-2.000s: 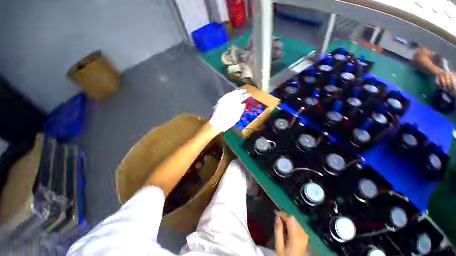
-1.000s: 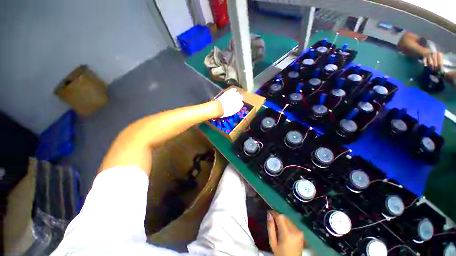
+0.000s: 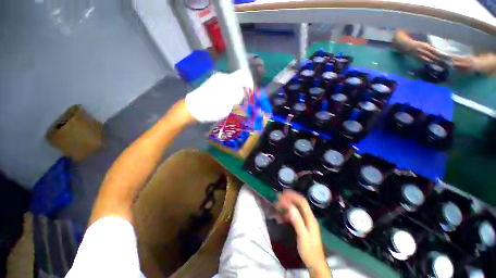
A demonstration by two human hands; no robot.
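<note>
My left hand [image 3: 217,96], in a white glove, is raised above the small parts carton [image 3: 250,145] and is shut on a bunch of blue capacitors [image 3: 259,110] with red and white leads hanging down. More red, white and blue parts lie in the carton. My bare right hand [image 3: 298,212] is blurred at the bench's near edge, beside the filled housings [image 3: 320,194]; whether it holds anything cannot be told. The filled housings are black with silver round faces and thin leads, in rows.
Grouped housings with blue tips stand on a blue mat [image 3: 421,157]. A large carton [image 3: 163,184] with black pieces is on the floor below the bench. A pale post [image 3: 234,40] rises behind my left hand. Another person's hands [image 3: 435,53] hold a housing across the bench.
My left hand has risen out of the small carton with blue parts and leads in it. My right hand has moved up towards the near housings. The view has shifted.
</note>
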